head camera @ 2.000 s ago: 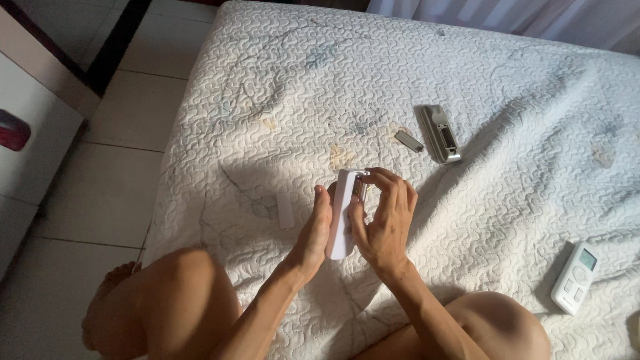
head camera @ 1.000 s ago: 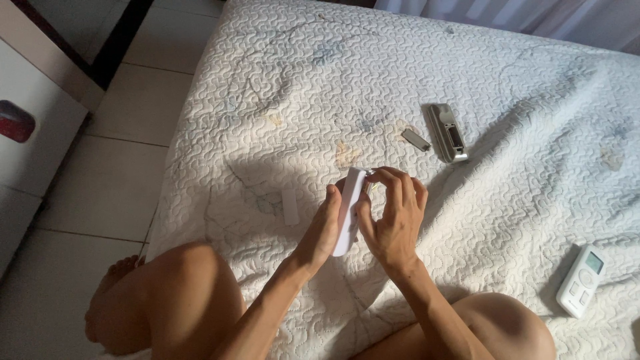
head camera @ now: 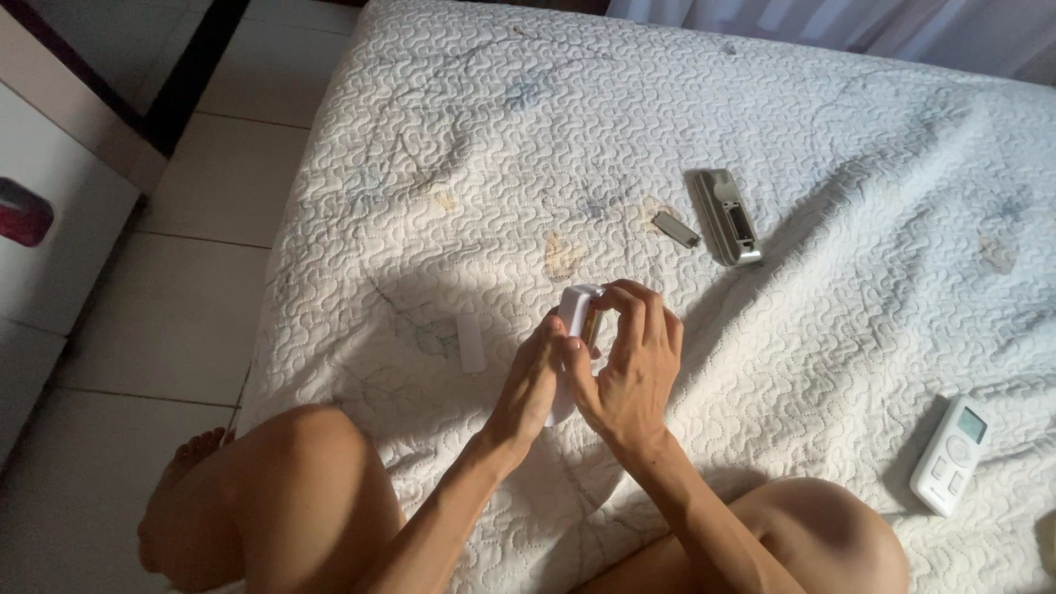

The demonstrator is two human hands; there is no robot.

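A white remote control (head camera: 575, 307) is held upright on edge between my hands, above the bed. My left hand (head camera: 532, 375) grips its left side, thumb near the top. My right hand (head camera: 631, 359) is at its right side, fingers curled over the upper end and thumb on the face. A battery (head camera: 590, 327) with a golden casing shows in the remote's open compartment beneath my right fingers; its far end is partly hidden. On the quilt left of my hands lies a flat white battery cover (head camera: 471, 342).
A grey remote (head camera: 728, 216) lies back up with its battery compartment uncovered, beside its grey cover (head camera: 676, 229). Another white remote with a small screen (head camera: 949, 455) lies at the right. The quilted bedspread (head camera: 429, 99) has folds; my bent knees flank my hands.
The remote in my hands has turned, so its compartment and a golden battery now show more plainly. My right fingers remain at its upper end.
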